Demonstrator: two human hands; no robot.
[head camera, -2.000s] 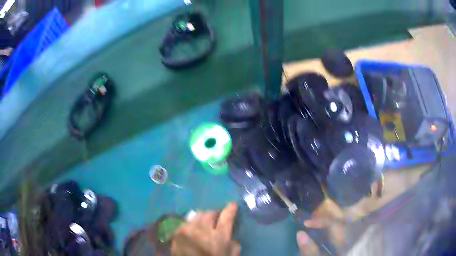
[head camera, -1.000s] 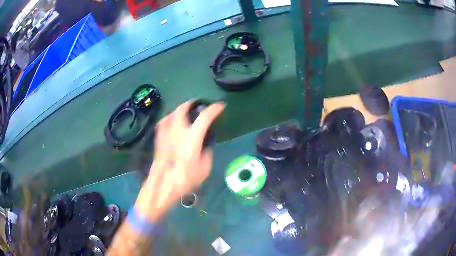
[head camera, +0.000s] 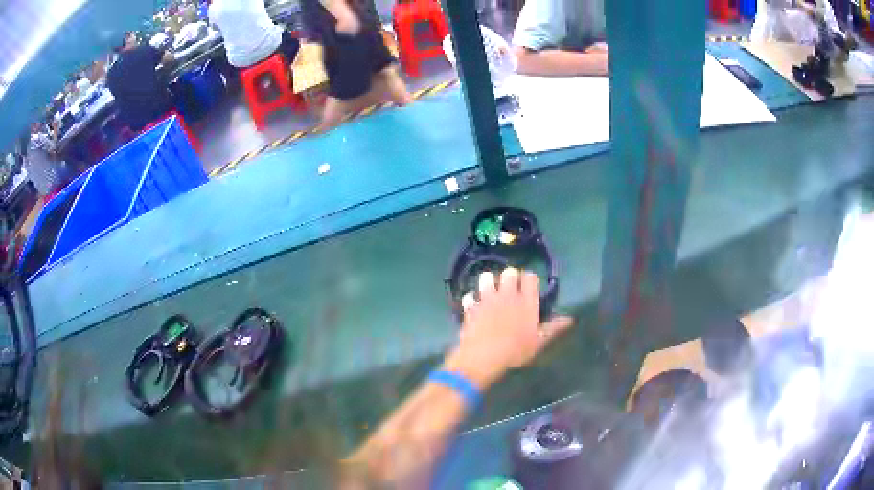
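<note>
A black headphone headband (head camera: 548, 265) with a round cup holding a green circuit board (head camera: 491, 230) lies on the green ledge, upper middle. My left hand (head camera: 503, 321), with a blue wristband, is over the headband's near part, fingers reaching into the loop and thumb spread to the right. The hand hides that part, so its grip is unclear. Two more headbands lie side by side at the left: one (head camera: 134, 375) shows a green board, the other (head camera: 271, 356) has a dark, plate-like cup face. My right hand is out of view.
A green post (head camera: 652, 191) stands right of the headband; a thinner one (head camera: 479, 105) is behind it. Blue bins (head camera: 120, 196) are at upper left. Black discs (head camera: 551, 437) lie at the lower right, partly blurred. People and red stools (head camera: 268, 91) are beyond.
The view has shifted up and away from the bench. My left hand has moved from near the left headband to the right one. Another headband now lies beside the left one.
</note>
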